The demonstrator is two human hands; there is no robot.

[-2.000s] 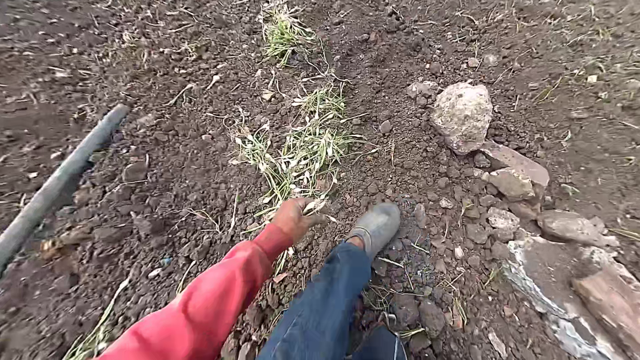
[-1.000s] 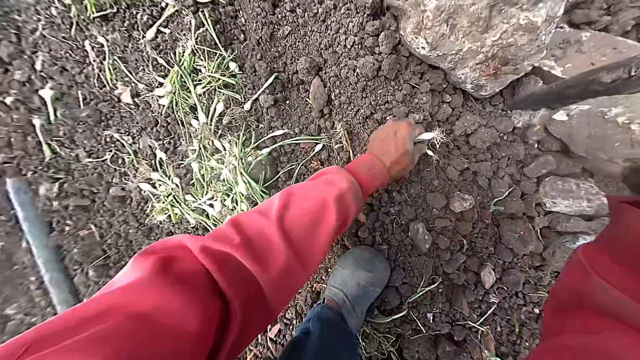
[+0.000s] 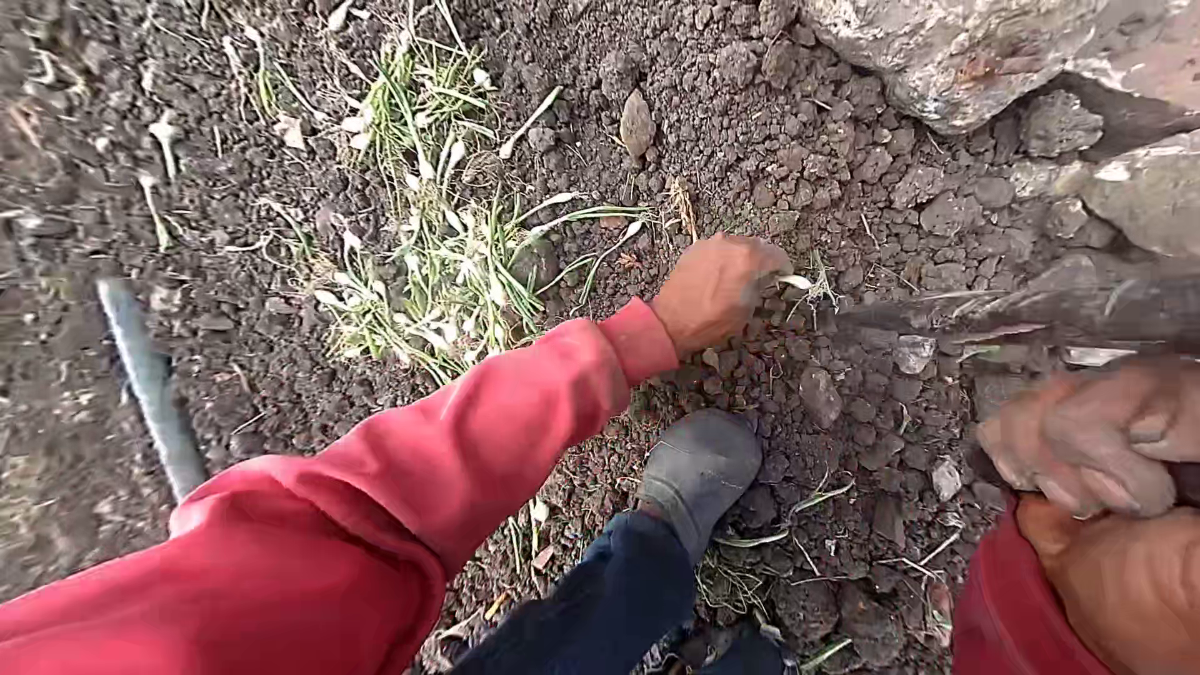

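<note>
My left hand [image 3: 720,289], at the end of a red sleeve, is closed low over the soil. A small white bulb [image 3: 797,281] with stringy roots sticks out past its fingers. My right hand [image 3: 1078,441] is at the right edge, blurred, with curled fingers. A dark, long hand tool [image 3: 1012,314] lies just above it, its narrow end toward the left hand; the grip itself is unclear. Left of my left hand, a loose heap of onion-like seedlings [image 3: 459,272] with white bulbs and green leaves spreads over the soil. One single seedling [image 3: 530,122] lies apart near the heap.
A large pale rock [image 3: 956,56] and a flatter stone [image 3: 1148,197] border the cloddy soil at the right. My grey shoe [image 3: 703,469] stands below the left hand. A grey pole or pipe [image 3: 155,384] lies at the left. More seedlings [image 3: 164,145] are scattered at the upper left.
My left hand has moved from the seedling heap to the soil on its right, with a bulb in its fingers. The tool has shifted down toward it, and my right hand has come into view.
</note>
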